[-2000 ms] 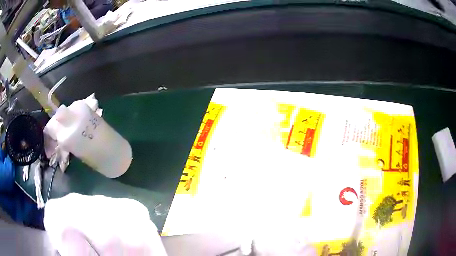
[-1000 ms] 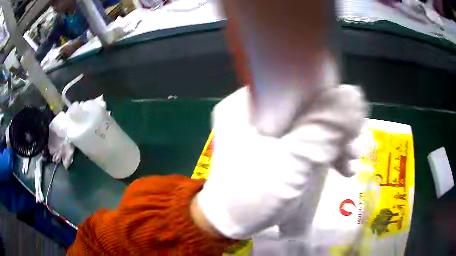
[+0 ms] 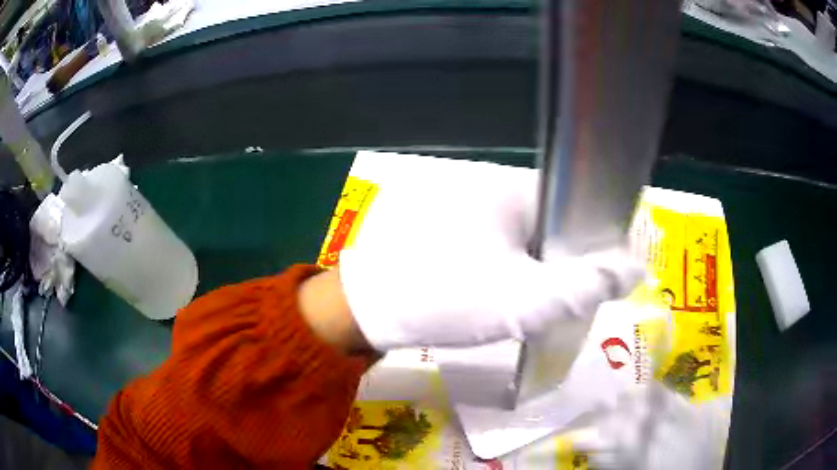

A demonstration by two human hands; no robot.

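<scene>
My left hand [image 3: 450,275], in a white glove with an orange-red sleeve, is closed around the long flat arm of a desk lamp [image 3: 601,128]. The arm stands up towards the camera and runs out of the top of the picture. The lamp's pale base [image 3: 514,427] is low, over the printed sheet [image 3: 702,340]. A blurred white shape [image 3: 656,427] at the lower right appears to be my right hand in its glove; its fingers, and whether it holds a cloth, cannot be made out.
A cloudy wash bottle [image 3: 133,243] with a bent spout stands at left, beside a crumpled white cloth [image 3: 50,248]. A small white block [image 3: 783,285] lies at right. The dark conveyor belt [image 3: 367,92] crosses behind. A white-covered bench [image 3: 229,14] is beyond, with a person's arm [image 3: 72,66].
Two seconds ago the lamp was not upright before me. Since one second ago my left hand has moved slightly left and down, the lamp arm has shifted right, and the base shows over the sheet.
</scene>
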